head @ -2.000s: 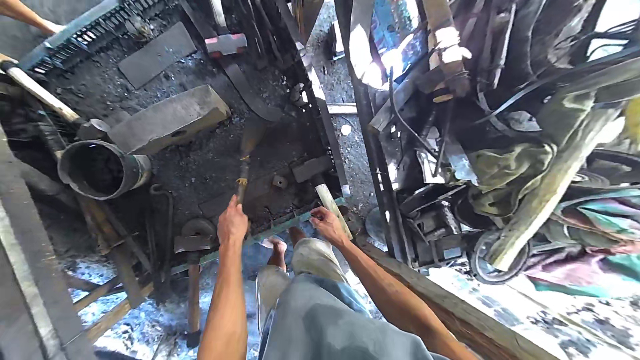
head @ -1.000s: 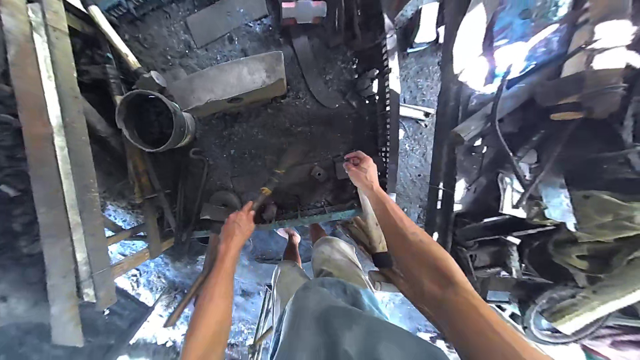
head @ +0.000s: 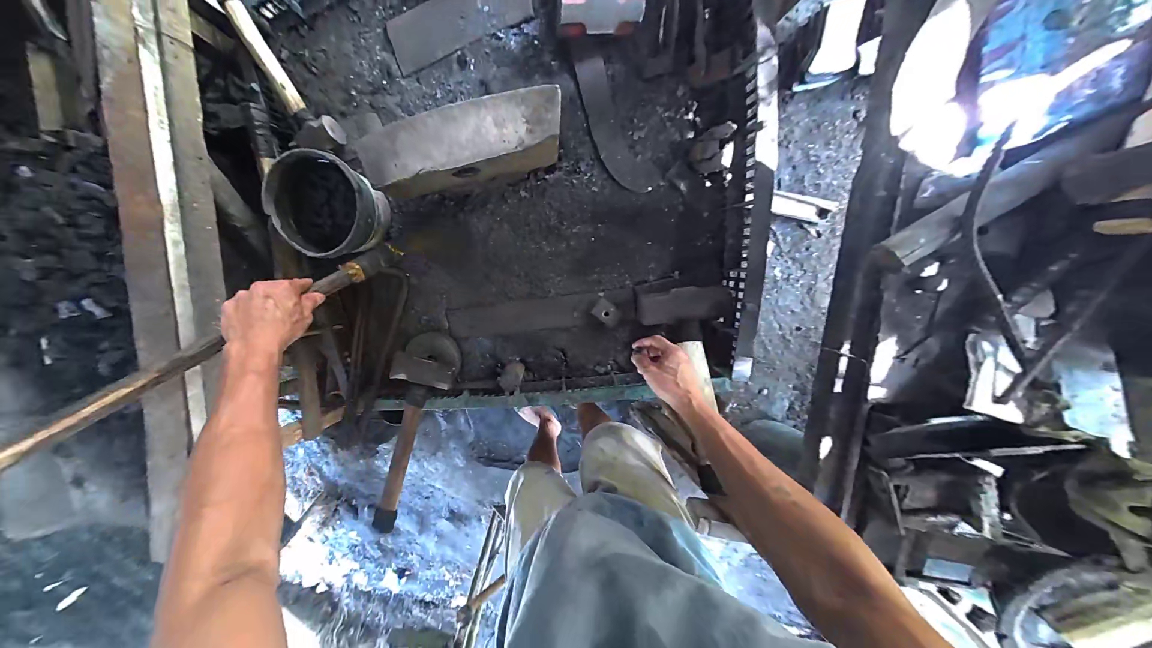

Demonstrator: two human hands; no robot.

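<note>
My left hand (head: 270, 315) is closed around a long wooden stick (head: 117, 396), whose dark, yellow-bound end lies just below a bucket (head: 326, 205) of dark contents. My right hand (head: 664, 362) is near the front edge of the dirty work surface, fingers curled around a small dark thing too small to name. Beside it stands a pale wooden handle (head: 698, 367). A flat dark metal bar (head: 531, 313) and a small metal block with a hole (head: 605, 310) lie just beyond. A hammer (head: 425, 369) rests at the near edge, its handle hanging down.
A large metal block (head: 459, 139) lies behind the bucket. Another hammer (head: 319, 133) leans at the upper left, near long boards (head: 144, 225). A curved metal strip (head: 607, 126) lies at the back. Scrap metal and beams crowd the right. My legs are against the near side.
My left hand has moved left with the stick, whose bound end has gone from the front middle of the surface to below the bucket. My right hand is lower, nearer the front edge.
</note>
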